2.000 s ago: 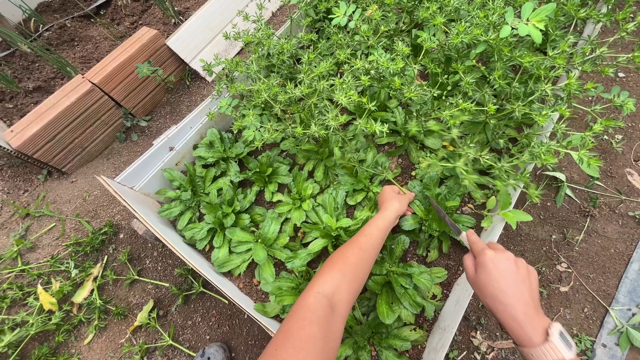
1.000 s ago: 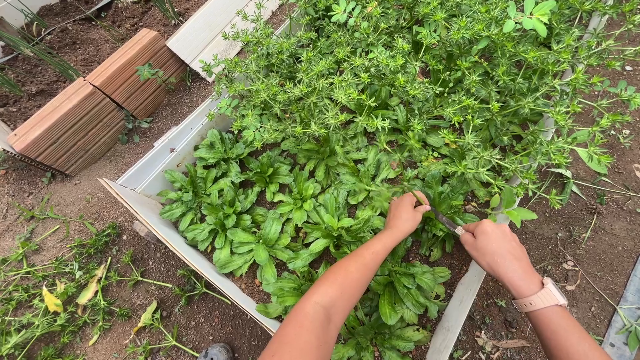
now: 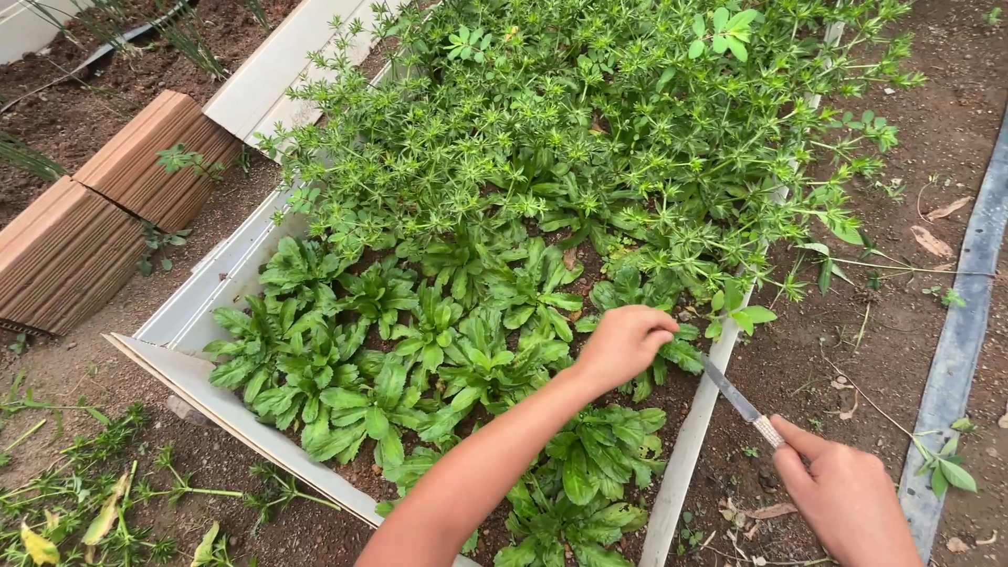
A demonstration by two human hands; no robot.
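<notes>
My right hand [image 3: 846, 488] grips a small knife [image 3: 732, 391] by its patterned, light handle; the blade points up and left across the bed's right edging board. My left hand [image 3: 628, 346] is over the leafy rosettes near that board, its fingers curled together; whether they pinch a stem or leaf cannot be told. Low rosettes of long toothed leaves [image 3: 480, 358] fill the near part of the bed. Behind them stand tall spiky flowering stalks [image 3: 598, 150], dense and bright green.
Light panels [image 3: 244, 449] edge the raised bed. Stacked ridged clay blocks [image 3: 63, 252] lie at the left beside a white board [image 3: 268, 79]. Cut green stalks [image 3: 118, 504] lie on the soil at lower left. A dark flat strip [image 3: 957, 346] runs along the right.
The knife was close to my left hand's fingers a second ago; now my right hand has drawn it away, down and to the right. My left hand remains over the rosettes.
</notes>
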